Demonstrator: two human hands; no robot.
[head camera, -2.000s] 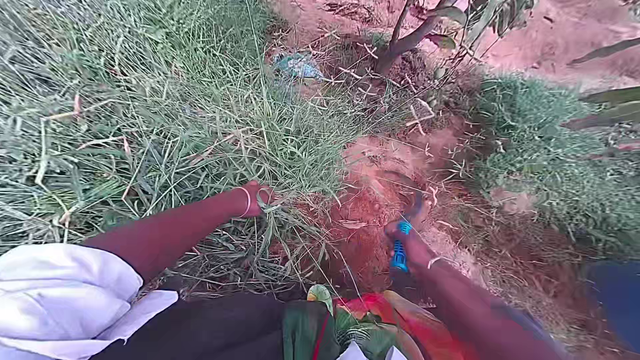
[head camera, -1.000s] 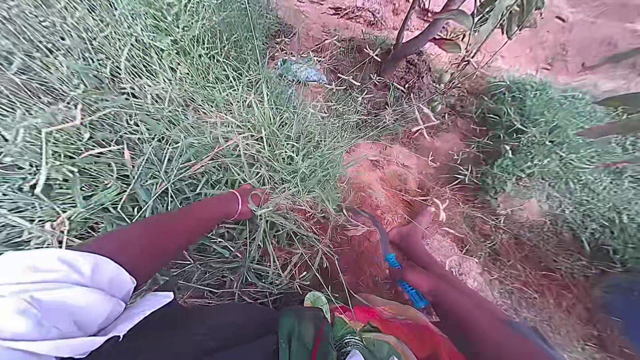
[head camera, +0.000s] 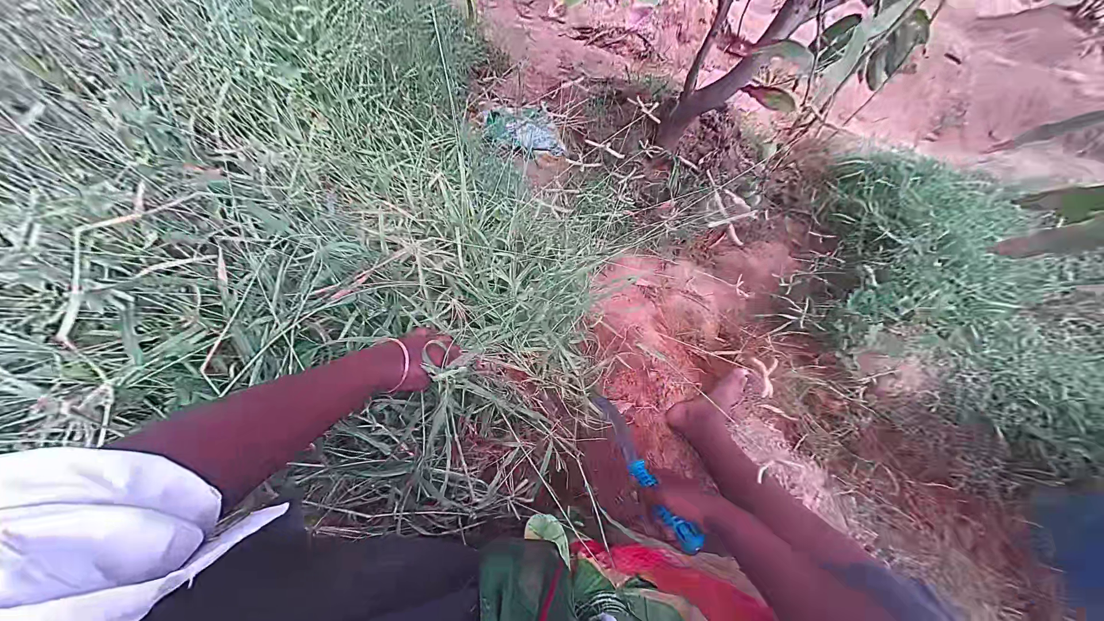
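Note:
My left hand (head camera: 429, 360), with a thin bangle at its wrist, is closed on a clump of long green grass (head camera: 509, 293) at the centre left. At the lower right, my right hand (head camera: 677, 500) grips the blue handle of a sickle (head camera: 619, 429). The sickle's dark curved blade points up and left, its tip close to the cut edge of the grass. Whether the blade touches any stems cannot be told. My bare foot (head camera: 711, 404) rests on the reddish soil just above and right of the right hand.
A small tree trunk (head camera: 690, 108) with leafy branches rises at the upper right. A crumpled plastic wrapper (head camera: 524, 131) lies on the ground left of it. Bare reddish soil (head camera: 647, 319) runs between the tall grass and a lower green patch (head camera: 940, 250). Colourful cloth (head camera: 638, 565) covers my lap.
The sickle and right hand have moved down and left from beside the foot toward the base of the grass. My left hand still holds its clump in about the same place.

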